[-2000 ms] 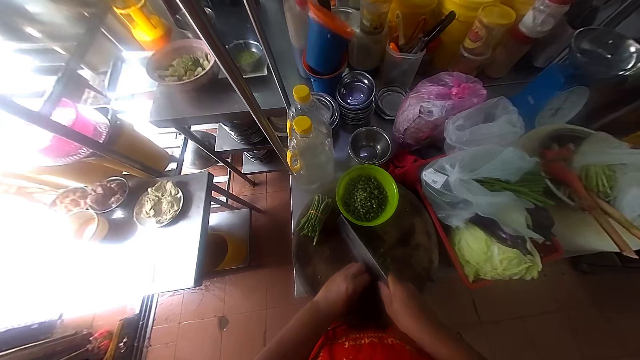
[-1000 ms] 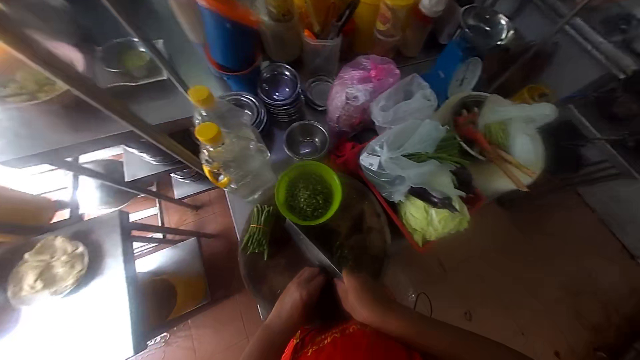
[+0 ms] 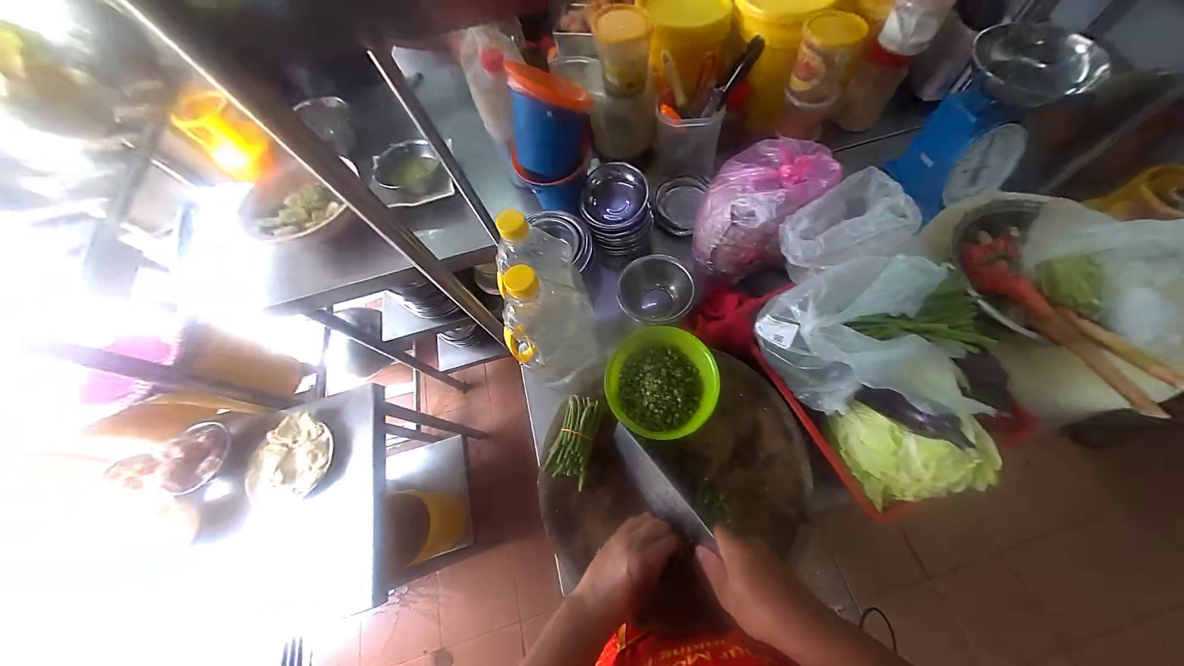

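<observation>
My right hand (image 3: 745,578) grips the handle end of a large knife (image 3: 661,486), whose blade lies diagonally above the round chopping board (image 3: 768,444). My left hand (image 3: 638,553) is beside the blade near its handle end, fingers curled; whether it holds anything is hidden. A few chopped green bits (image 3: 712,501) lie on the board to the right of the blade. Beyond the knife tip, a lime-green bowl (image 3: 710,381) full of chopped greens (image 3: 659,388) rests at the board's far side. To its left lies a bundle of green stalks (image 3: 573,439) with a band around it.
Two clear bottles with yellow caps (image 3: 550,324) stand left of the bowl. An empty metal bowl (image 3: 655,289) and stacked metal dishes (image 3: 617,208) sit behind it. On the right, a red tray (image 3: 814,425) holds lettuce (image 3: 911,453) and bagged vegetables; a blue scale (image 3: 957,148) stands farther back.
The view has swung left since one second ago. Both hands stay near the board's close edge with the knife, and the bowl and stalk bundle keep their places.
</observation>
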